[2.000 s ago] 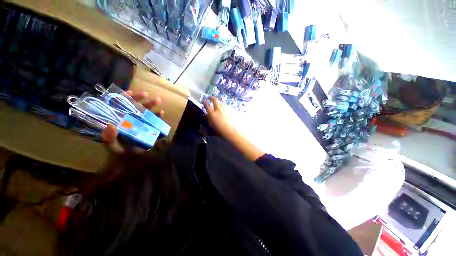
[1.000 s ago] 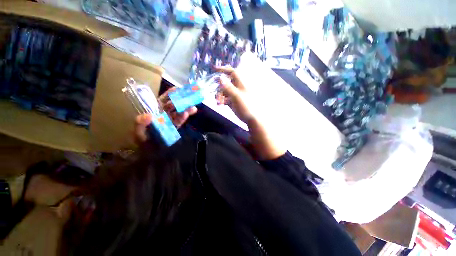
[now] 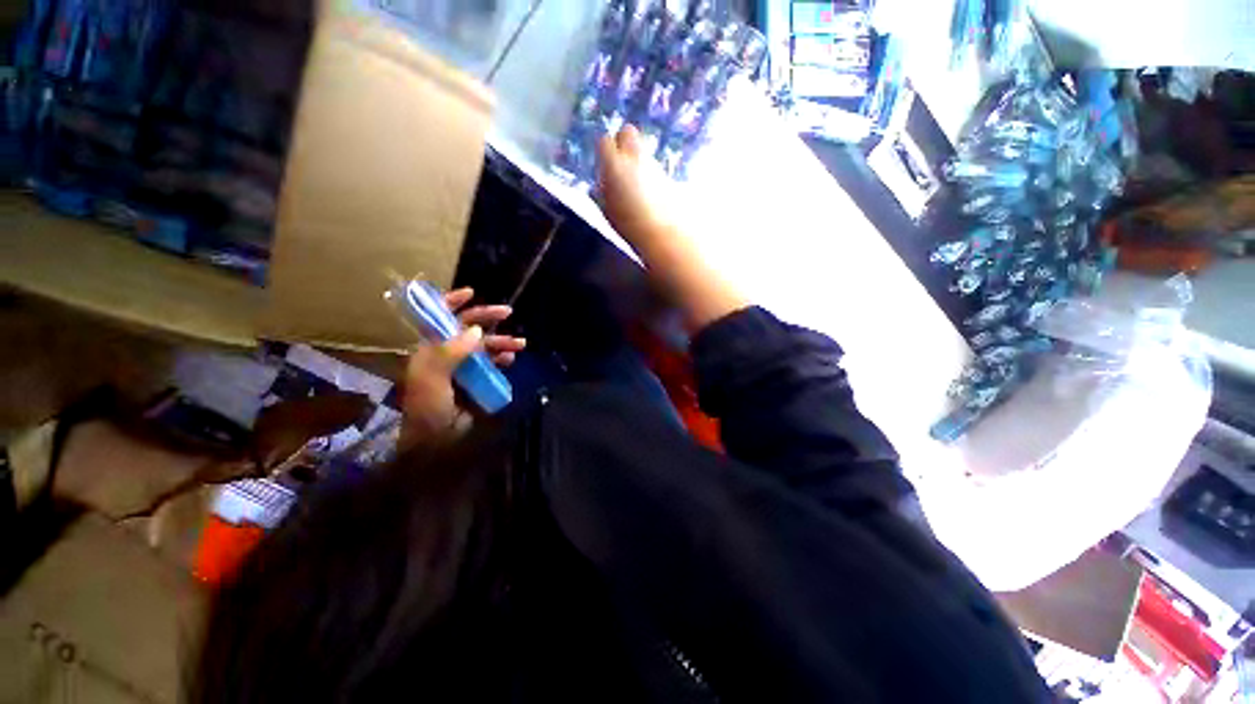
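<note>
My left hand (image 3: 443,360), left of centre, is closed around a slim clear pack with a light-blue card (image 3: 482,382) and pale cable, pointing up and left. My right hand (image 3: 628,193) is over the near edge of the white table (image 3: 812,261), its fingertips at the rows of clear cable packs with dark and purple parts (image 3: 661,96). Whether it grips one cannot be told. A large heap of teal cable packs (image 3: 1025,206) lies on the right.
An open brown carton (image 3: 379,179) with dark packs inside (image 3: 152,138) stands at the left. A whitish plastic bag (image 3: 1060,516) hangs at the table's right end. Red boxes (image 3: 1184,626) lie at the lower right. An orange and white object (image 3: 231,547) is at the lower left.
One teal pack was between my hands a second ago; now only my left hand visibly holds a pack. My right hand has moved away to the table rows. The view has shifted.
</note>
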